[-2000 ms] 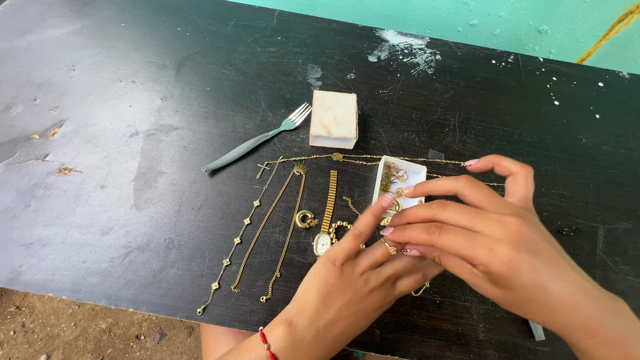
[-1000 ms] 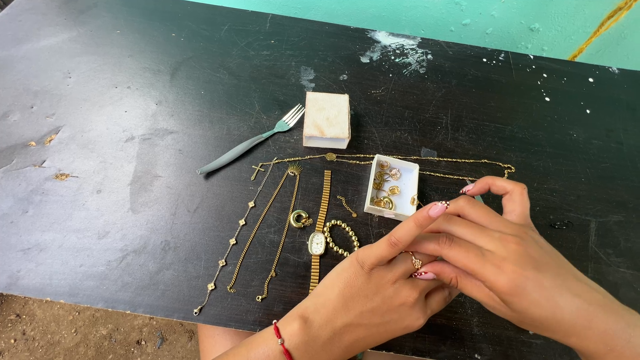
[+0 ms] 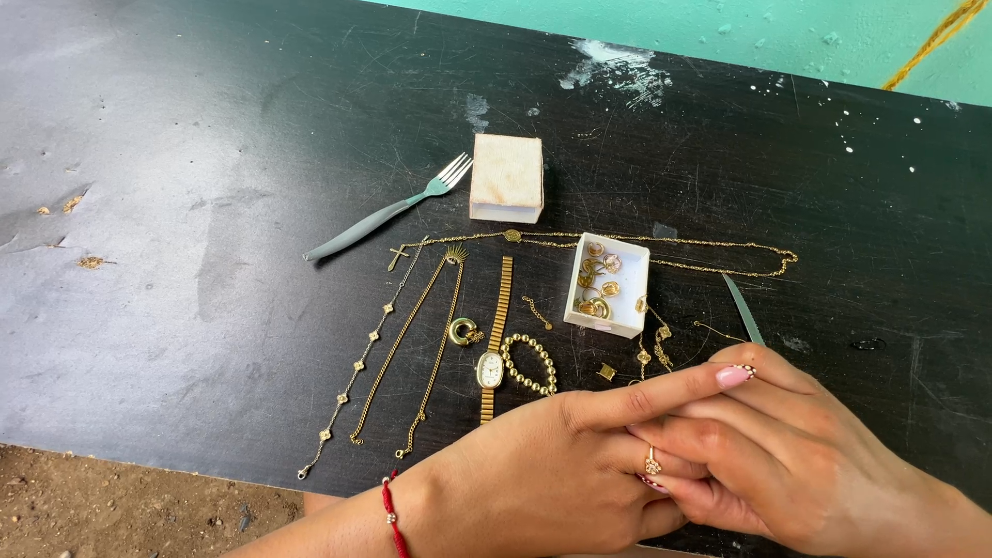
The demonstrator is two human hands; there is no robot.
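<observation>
My left hand (image 3: 589, 457), with a red cord bracelet at its wrist, is stretched out at the lower right. Fingers of my right hand (image 3: 775, 449) close around a gold-coloured ring (image 3: 652, 463) on one of its fingers. Just beyond them a small white box (image 3: 570, 298) holds several gold-coloured rings and earrings. A clover-motif chain (image 3: 663, 335) lies beside the box, partly hidden by my hands. Left of it are a bead bracelet (image 3: 552, 364), a wristwatch (image 3: 490, 370), a hoop earring (image 3: 463, 332), a sunburst-pendant necklace (image 3: 456, 254) and a clover-motif bracelet (image 3: 359, 365).
A long rosary-style necklace with a cross (image 3: 398, 256) runs behind the white box. Farther back are a pale box lid (image 3: 507, 172) and a fork with a grey handle (image 3: 364, 232). A knife blade (image 3: 744, 310) shows beyond my right hand. The dark table's near edge is at lower left.
Both hands have moved away from the small white box, toward the lower right, uncovering the box and the bead bracelet. My right fingers are now around the ring on my left hand.
</observation>
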